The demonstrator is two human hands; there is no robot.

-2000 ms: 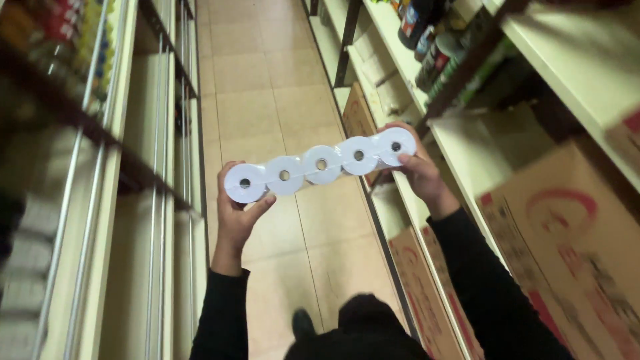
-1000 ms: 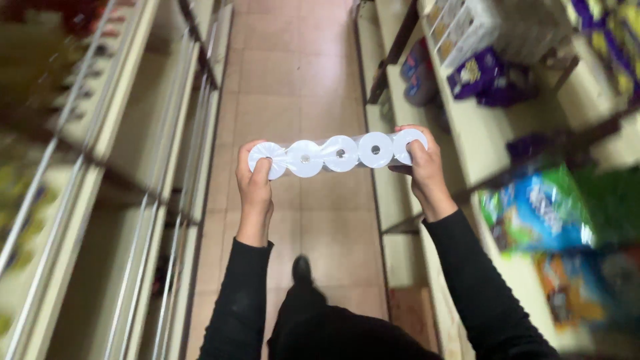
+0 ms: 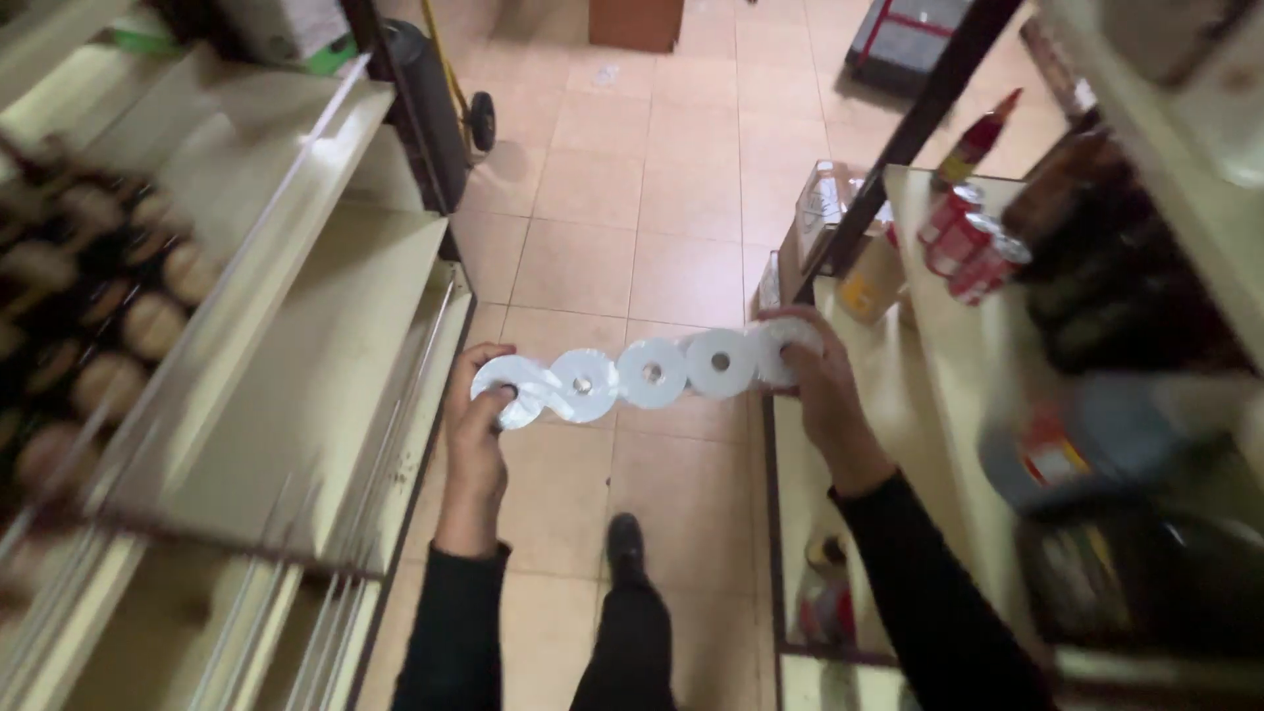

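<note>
A row of several white paper rolls, wrapped together in clear plastic, spans the space between both hands above the tiled floor. My left hand grips the roll at the left end, its thumb lying over the core hole. At the other end, my right hand is closed around the last roll, with the thumb on its face. The fingers behind the rolls are mostly hidden.
Shelving lines the left side of the aisle. On the right shelves are red cans and large dark bottles. A hand truck's wheel, a brown box and a cardboard carton stand farther ahead on the floor.
The view has moved forward along the aisle; a hand truck, red cans and a brown box now show. Both hands keep hold of the row of rolls.
</note>
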